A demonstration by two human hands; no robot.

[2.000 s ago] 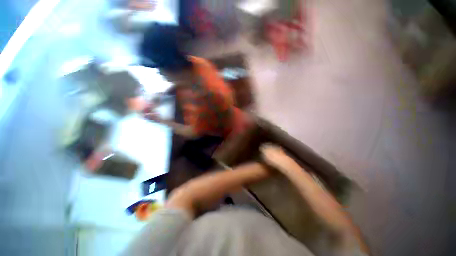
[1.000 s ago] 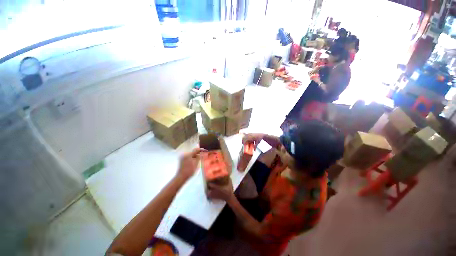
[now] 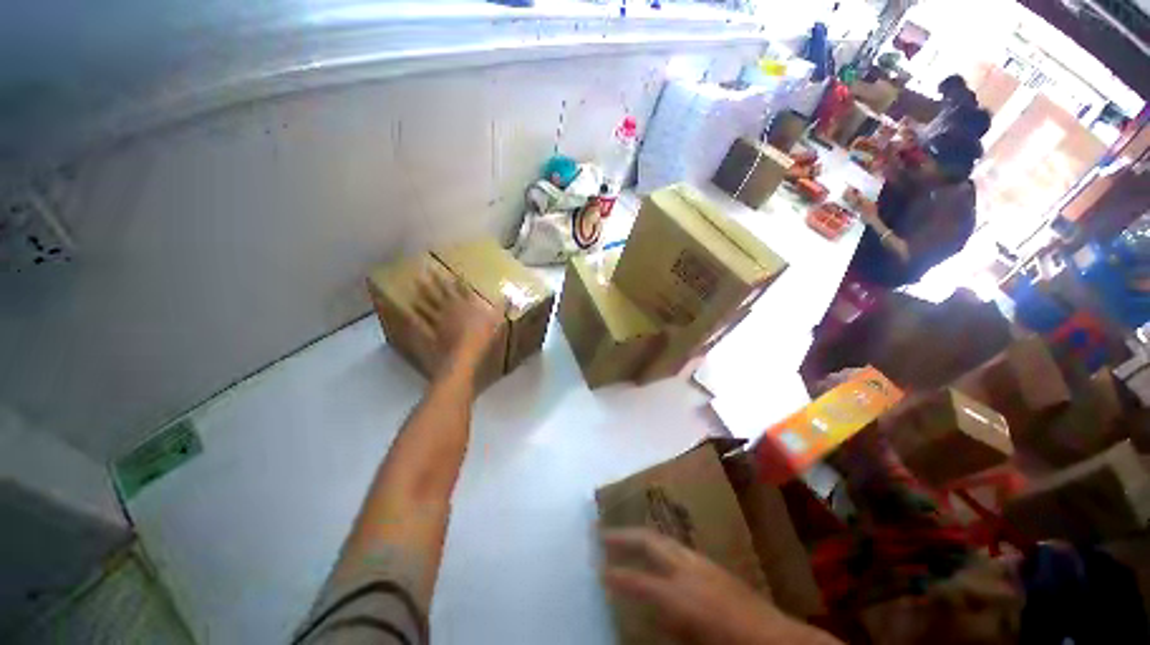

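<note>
My left hand [image 3: 457, 318] lies palm down with fingers spread on top of a closed brown inner carton [image 3: 397, 292]. A second inner carton [image 3: 523, 300], with shiny tape on top, stands against its right side. Both rest on the white bench near the wall. The fingers touch the top and do not close around a box. My right hand is not visible. The blurred hand [image 3: 656, 573] on an open brown carton [image 3: 668, 504] at lower centre appears to be the seated worker's, as its forearm comes from the lower right.
More inner cartons [image 3: 687, 271] are stacked right of the pair. A white bag [image 3: 555, 221] lies behind. An orange product box [image 3: 832, 422] is held up near the seated worker [image 3: 883, 554]. Another person [image 3: 927, 208] sits farther along the bench [image 3: 505, 504]. Cartons [image 3: 952, 435] stand at right.
My left hand has moved from the open product carton to the top of the closed carton by the wall. The view has shifted closer to the wall. The orange product box is now raised.
</note>
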